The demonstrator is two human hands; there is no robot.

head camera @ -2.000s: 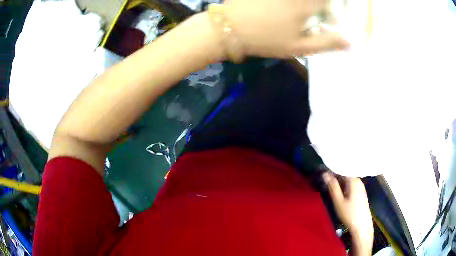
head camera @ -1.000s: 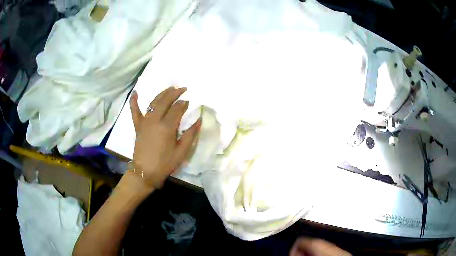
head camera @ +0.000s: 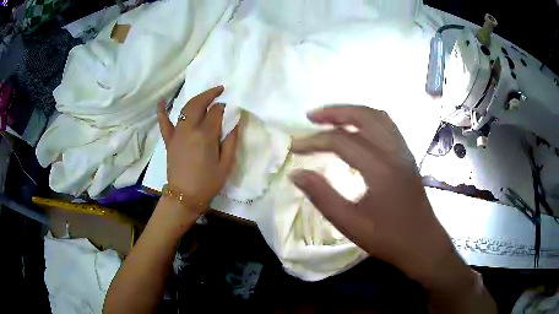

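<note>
A cream-white garment piece (head camera: 263, 153) lies crumpled at the front of the white table, its lower part hanging over the front edge. My left hand (head camera: 199, 147) rests at the left end of this piece, palm down with fingers spread; whether the thumb pinches any cloth is hidden. My right hand (head camera: 374, 178) is over the right part of the piece, slightly blurred, with thumb and fingers apart and its fingertips near a cloth edge. The sewing machine head (head camera: 469, 76) stands to the right, with its needle area below it.
A big white cloth heap (head camera: 122, 92) with a tan tag (head camera: 121, 32) lies at left. More white cloth (head camera: 79, 273) lies by a yellow-edged brown board (head camera: 92, 224) at lower left. Open snips (head camera: 521, 201) and a black strip (head camera: 537, 227) lie at right. A lamp bar (head camera: 435, 67) is beside the machine head.
My right hand has come up from the bottom edge to over the garment piece. My left hand stays at the piece's left end. The camera view has shifted slightly.
</note>
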